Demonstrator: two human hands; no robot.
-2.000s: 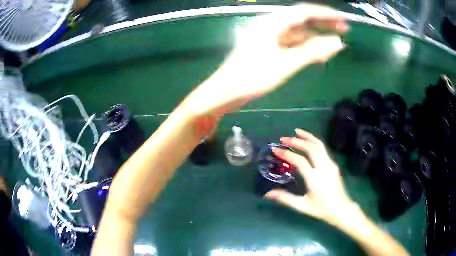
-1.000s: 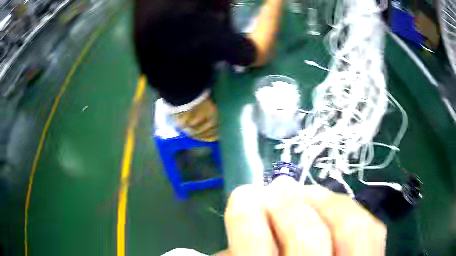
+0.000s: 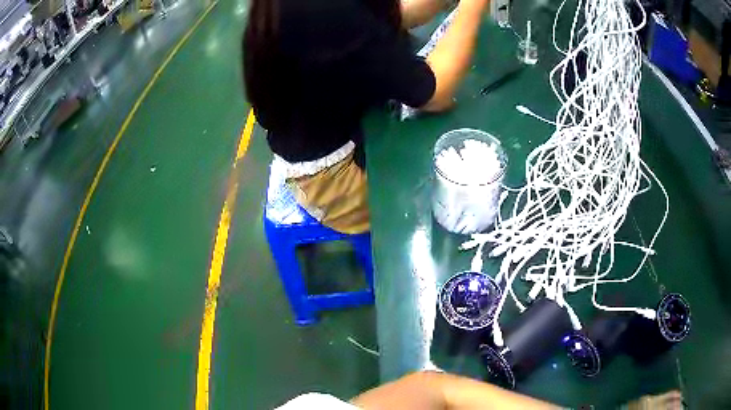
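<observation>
Several black cylindrical units are at the lower right. One shows a blue-violet lit round face (image 3: 470, 300). A lying unit (image 3: 535, 335) has a dark face at its lower left. Another face glows blue (image 3: 581, 353). A further lying unit's dark face is farthest right (image 3: 673, 317). White cable plugs reach the units from a large tangled bundle (image 3: 589, 160). A bare forearm, apparently my left, crosses the bottom edge; its hand is not visible. A small tan patch at the bottom right is too cut off to identify. My right hand is not seen.
A clear tub (image 3: 469, 192) of small white pieces stands left of the cables. A small clear bottle (image 3: 527, 50) and a dark thin tool (image 3: 500, 82) lie beyond. A person in black (image 3: 329, 80) sits on a blue stool (image 3: 333, 304) beside the green bench. Yellow lines mark the floor.
The view turned left to the cables and neighbour, and is now sharper. The hand seen close at a unit one second ago has left that spot, uncovering several units; a forearm shows at the bottom.
</observation>
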